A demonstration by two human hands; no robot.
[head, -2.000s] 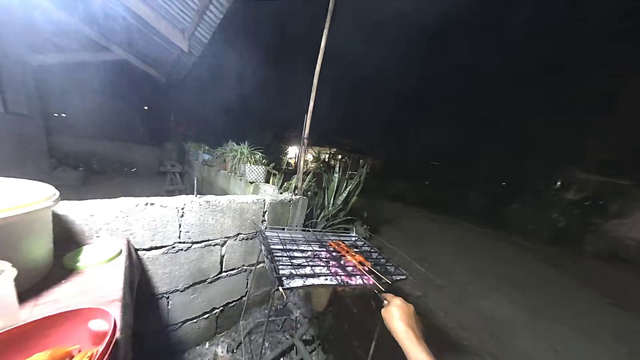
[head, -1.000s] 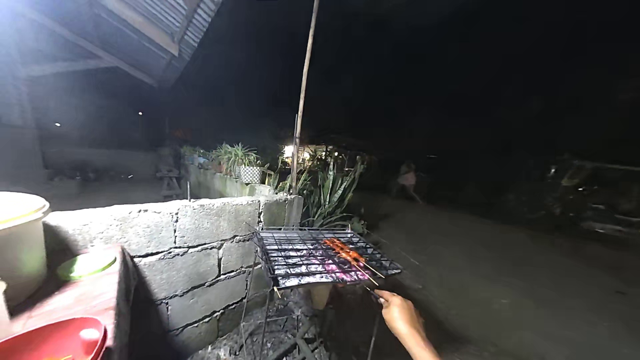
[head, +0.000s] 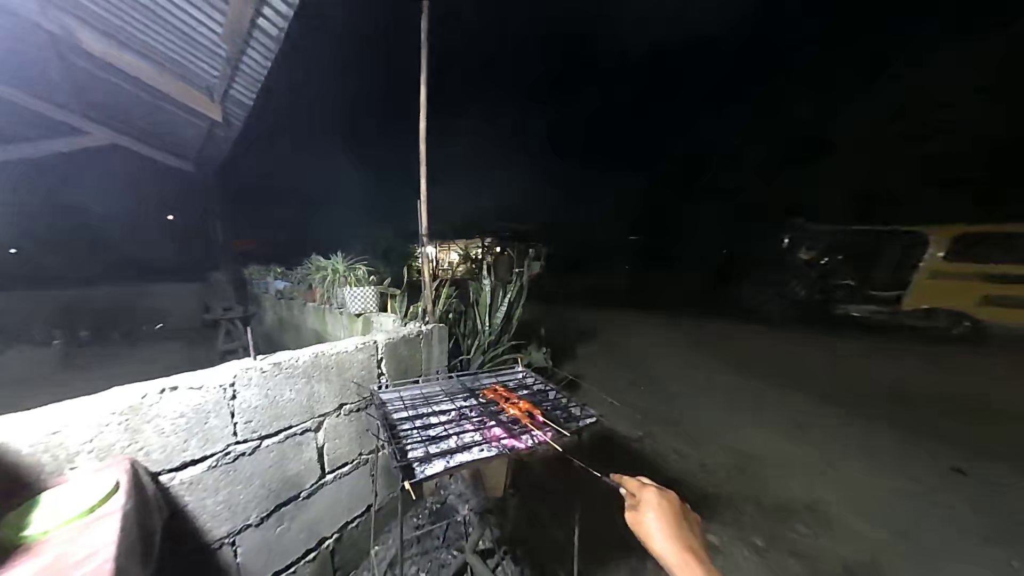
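Observation:
My right hand (head: 660, 516) is closed on the dark end of a thin rod-like tool (head: 588, 468) at the lower right of the grill. The thin shaft reaches up and left to the stick ends of the skewers. Skewers of reddish-orange meat (head: 512, 402) lie on the black wire grate (head: 436, 424), toward its right half. Below the bars, whitish coals show, with a pink-violet glow under and left of the skewers. Whether the tool touches the sticks is unclear. My left hand is out of view.
A concrete block wall (head: 280, 472) runs along the grill's left. A green lid (head: 68, 508) lies on a covered table at lower left. Snake plants (head: 488, 320) and a bamboo pole (head: 425, 160) stand behind the grill. A yellow vehicle (head: 968, 280) is at right.
The view has turned right. A yellow vehicle has come into view at right, and a person seen on the road one second ago no longer shows. The skewers remain on the grate.

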